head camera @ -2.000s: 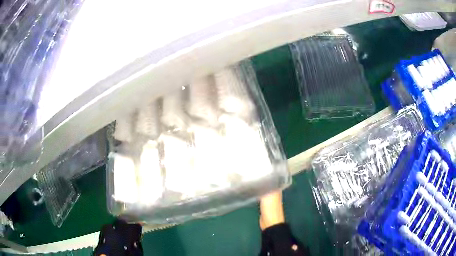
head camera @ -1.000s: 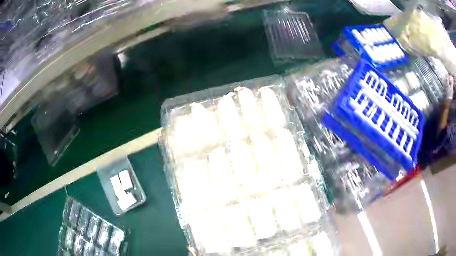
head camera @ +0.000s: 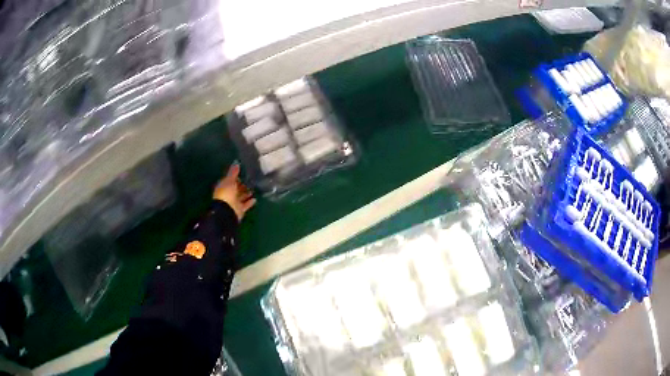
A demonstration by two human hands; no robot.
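Note:
My left hand (head camera: 233, 192) reaches in from the lower left in a dark sleeve, at the near left edge of a clear blister tray (head camera: 344, 153) with two columns of white parts. Its fingers look spread; whether they grip the tray edge cannot be told. The tray lies on the green surface below the pale shelf edge. A larger clear blister tray (head camera: 275, 312) with rows of bright, overexposed white parts lies nearer me, cut off by the bottom edge. My right hand is not in view.
Blue plastic trays (head camera: 562, 253) with white parts sit at the right, over clear trays with small pieces (head camera: 507, 172). A clear ribbed tray (head camera: 459, 88) lies at the back. A pale rail (head camera: 352, 217) crosses the bench. Clear plastic (head camera: 84, 272) lies at the left.
My left arm has come into view. The smaller tray of white parts now lies on the back green surface, where none showed a second ago. The larger tray appears lower in view.

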